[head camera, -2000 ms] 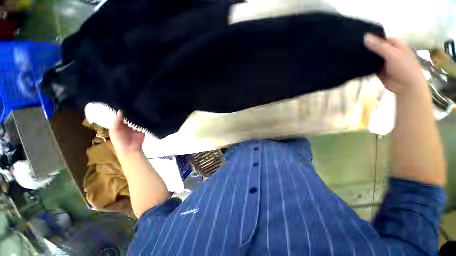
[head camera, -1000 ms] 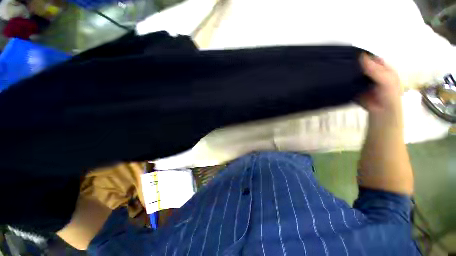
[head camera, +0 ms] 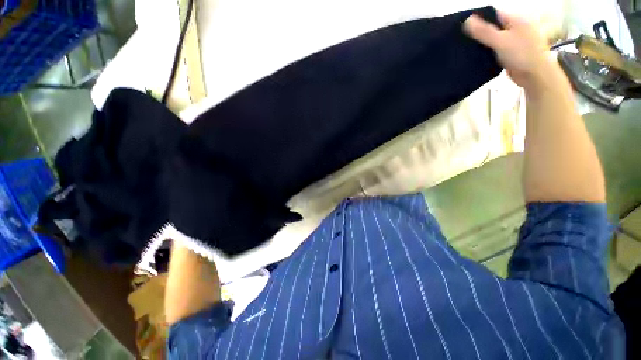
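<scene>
The dark jacket (head camera: 281, 119) is stretched slantwise over the white ironing board (head camera: 281, 35). Its long sleeve runs up to the right, and its body hangs bunched over the board's left end. My right hand (head camera: 512, 46) grips the sleeve's far end at the upper right. My left forearm (head camera: 191, 285) reaches up to the jacket's lower edge beside the white toothed trim (head camera: 154, 246). My left hand is hidden by the cloth, so its grip cannot be seen. The steam iron (head camera: 597, 74) stands at the board's right end, not held.
Blue crates (head camera: 49, 42) stand at the upper left, and another blue crate (head camera: 21, 211) is at the left edge. A cardboard box (head camera: 53, 302) with brown garments (head camera: 149, 316) is at the lower left. A dark cord (head camera: 177, 60) crosses the board's left part. Green floor shows in front.
The jacket's body has swung back from the lower left, and the white trim shows again. My right hand has moved up with the sleeve end. My left hand has gone behind the cloth.
</scene>
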